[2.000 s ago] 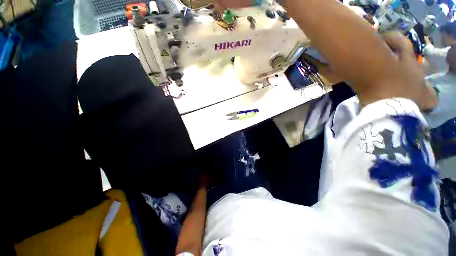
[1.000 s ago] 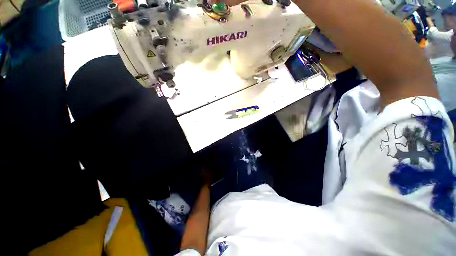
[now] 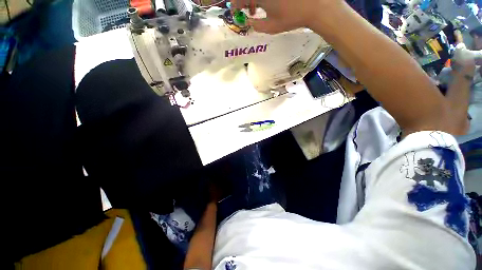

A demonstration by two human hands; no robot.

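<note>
The cream-white HIKARI sewing machine point(image 3: 211, 66) stands on the white table. My right hand point(image 3: 272, 17) is at the top edge of the picture, over the machine head, with its fingers bent beside a green part point(image 3: 240, 18). A pale patch shows between the fingers; whether they hold anything is unclear. My left forearm point(image 3: 202, 240) reaches up from the bottom edge. My left hand is lost in the dark by the black cloth below the table edge. A black fabric panel point(image 3: 132, 126) with a rounded end lies on the table left of the needle area.
Blue and green snips point(image 3: 257, 125) lie near the front table edge. A dark rectangle point(image 3: 317, 84) lies at the machine's right end. A white basket point(image 3: 98, 18) is behind left. Yellow cloth point(image 3: 63, 248) is low left. Another person's arm point(image 3: 459, 97) shows at right.
My right hand has come lower into view over the machine top, beside the green part; before, it was mostly cut off by the top edge. My left forearm has hardly moved.
</note>
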